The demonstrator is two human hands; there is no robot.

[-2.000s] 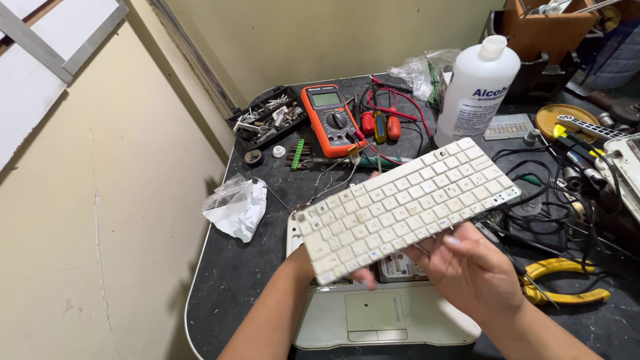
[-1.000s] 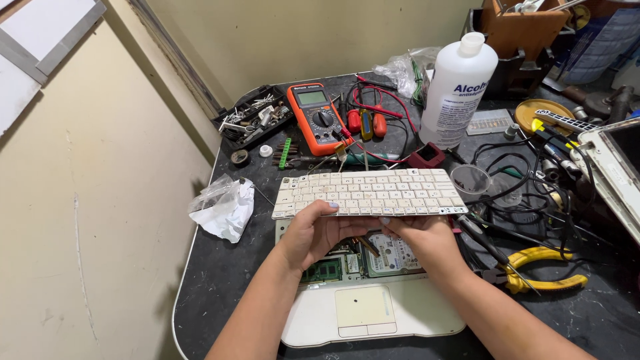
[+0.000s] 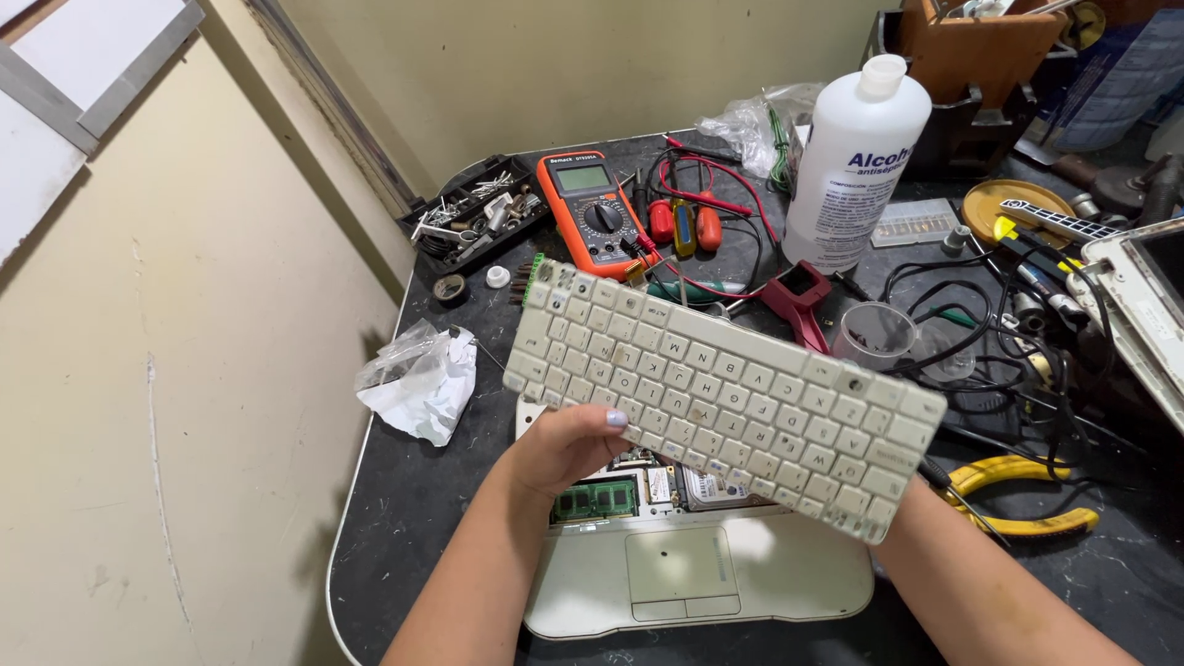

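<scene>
My left hand (image 3: pixel 566 450) grips a white laptop keyboard (image 3: pixel 731 398) by its near edge, thumb on the keys. The keyboard is tilted, its right end lower, and its letters look upside down. My right hand is hidden behind the keyboard's right end; only the wrist and forearm show. Beneath lies the opened white laptop base (image 3: pixel 786 564) with its touchpad (image 3: pixel 683 566), a green memory module (image 3: pixel 595 500) and a hard drive (image 3: pixel 721 488) exposed.
Behind stand an orange multimeter (image 3: pixel 597 215) and an alcohol bottle (image 3: pixel 856 166). A black tray of screws (image 3: pixel 476 217) is at the back left, crumpled plastic and paper (image 3: pixel 425 388) at the left. Yellow-handled pliers (image 3: pixel 1027 527), black cables (image 3: pixel 934 277) and a clear cup (image 3: pixel 874 335) lie at the right.
The keyboard was held nearly level one second ago; it is now turned with its right end lower. My right hand, partly visible under the near edge before, has gone behind the right end.
</scene>
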